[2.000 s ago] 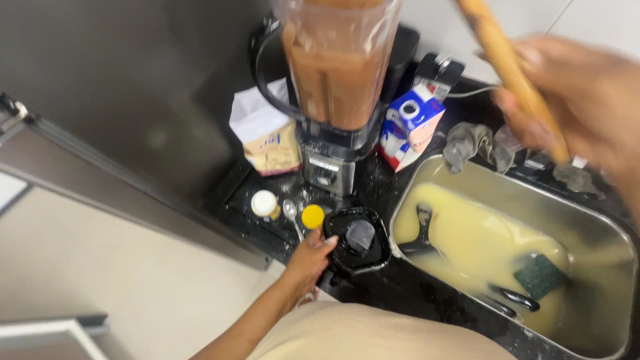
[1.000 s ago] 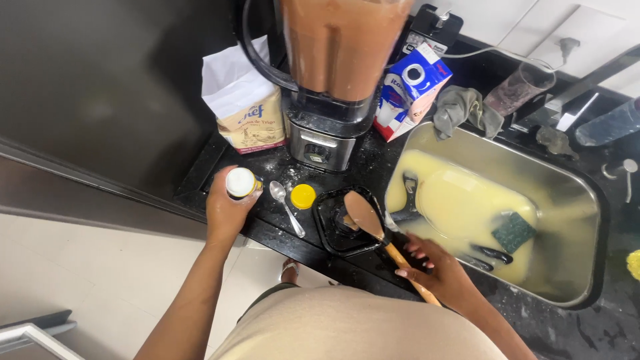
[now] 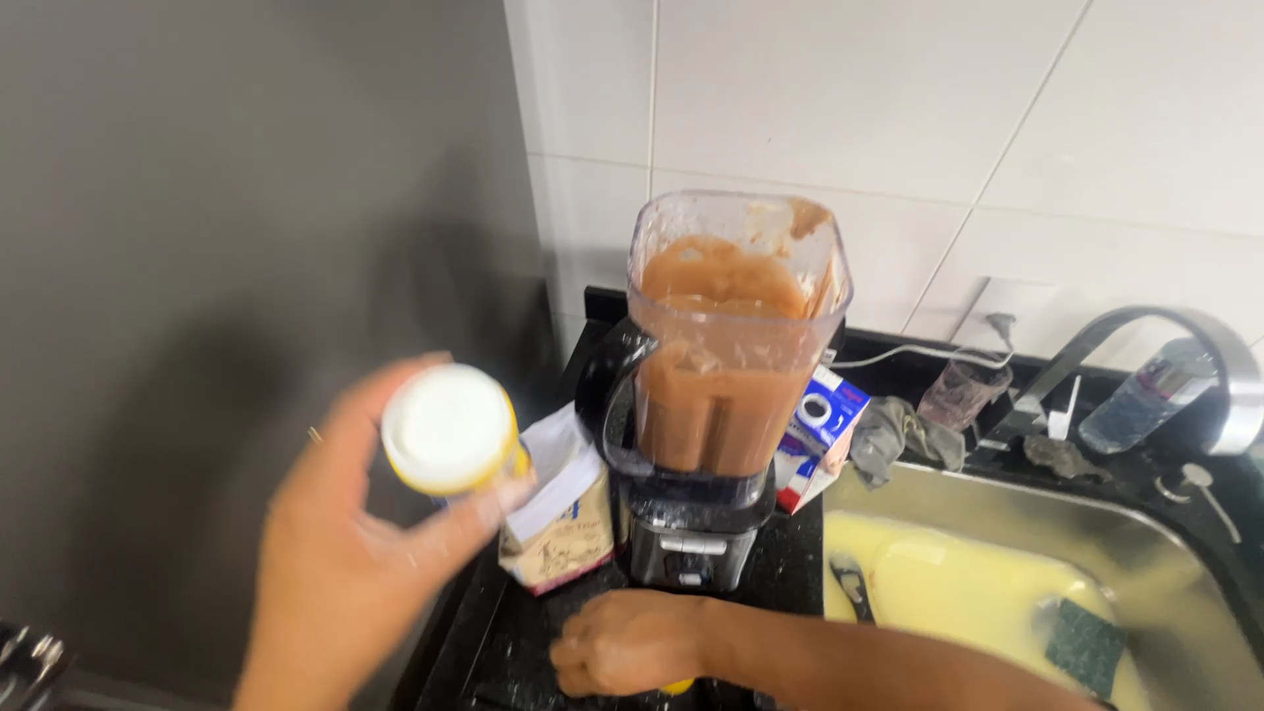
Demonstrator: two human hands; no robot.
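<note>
My left hand (image 3: 395, 504) is raised at the left, its fingers wrapped round a small jar (image 3: 449, 430) with a white top and a yellow rim. My right hand (image 3: 627, 642) is low over the black counter in front of the blender base (image 3: 691, 553), its fingers curled downward. A bit of a yellow lid (image 3: 677, 685) peeks out beneath it; whether the fingers grip anything is hidden. Between and beyond the hands stands the uncovered blender jug (image 3: 731, 395), holding brown liquid well up its sides.
An opened paper bag (image 3: 563, 533) leans left of the blender, and a blue and white carton (image 3: 820, 434) stands to its right. The steel sink (image 3: 1175, 543) holds cloudy yellowish liquid, a green scouring pad (image 3: 1084, 647) and a black-handled utensil. A curved faucet (image 3: 1155, 316) rises behind.
My left hand has lifted the jar from near the counter. The wooden spoon seen in my right hand earlier is out of sight, and that hand has moved left, to the blender's front. The view has tilted up.
</note>
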